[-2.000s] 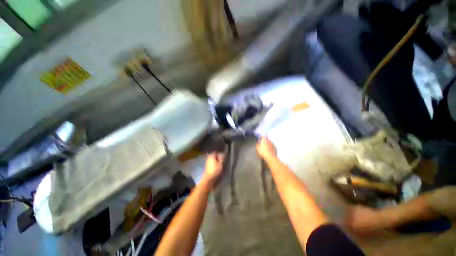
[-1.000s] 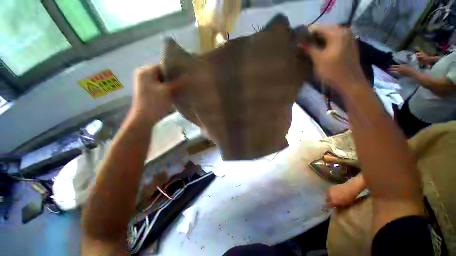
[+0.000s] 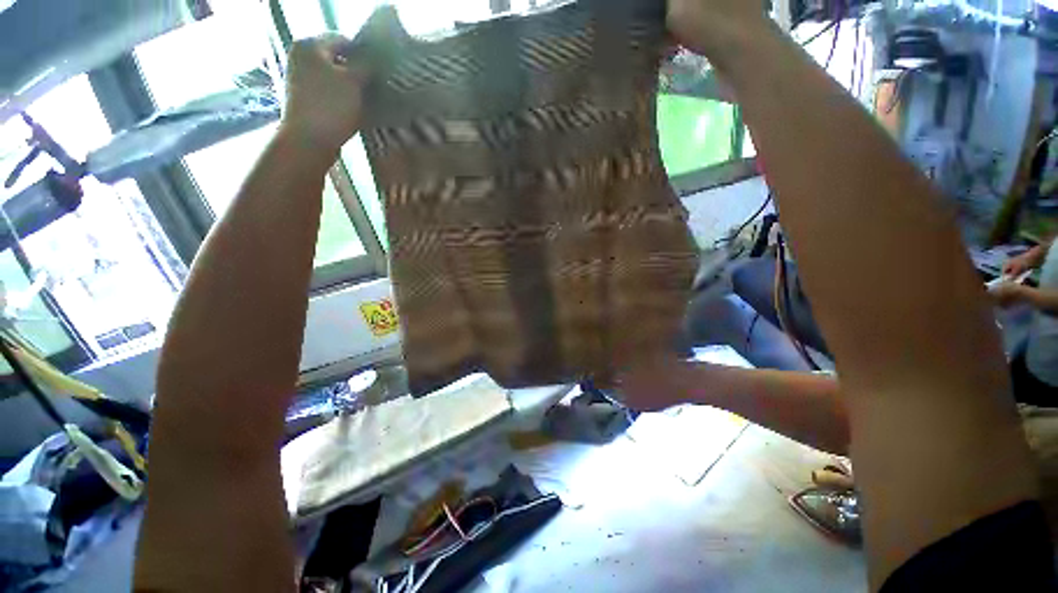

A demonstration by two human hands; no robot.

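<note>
A brown-grey garment piece [image 3: 534, 220] hangs upright in front of me, held up by its two top corners against the windows. My left hand [image 3: 323, 87] is closed on its upper left corner. My right hand [image 3: 714, 26] grips its upper right corner at the top edge of the picture; its fingertips are partly cut off. Another person's hand [image 3: 656, 385] reaches in from the right at the piece's lower right edge; whether it touches the cloth is unclear.
Below is a pale-covered table [image 3: 650, 521]. A pressing arm with light grey-beige cloth [image 3: 400, 446] is at left, with a cord bundle [image 3: 453, 527] on dark cloth below it. A steam iron [image 3: 830, 510] lies at right. Another person [image 3: 1038, 324] is at the far right.
The garment piece came up off the table and is now held higher, hanging longer. The view has tilted up to the windows. The other person's hand moved from beside the iron to the piece's lower edge.
</note>
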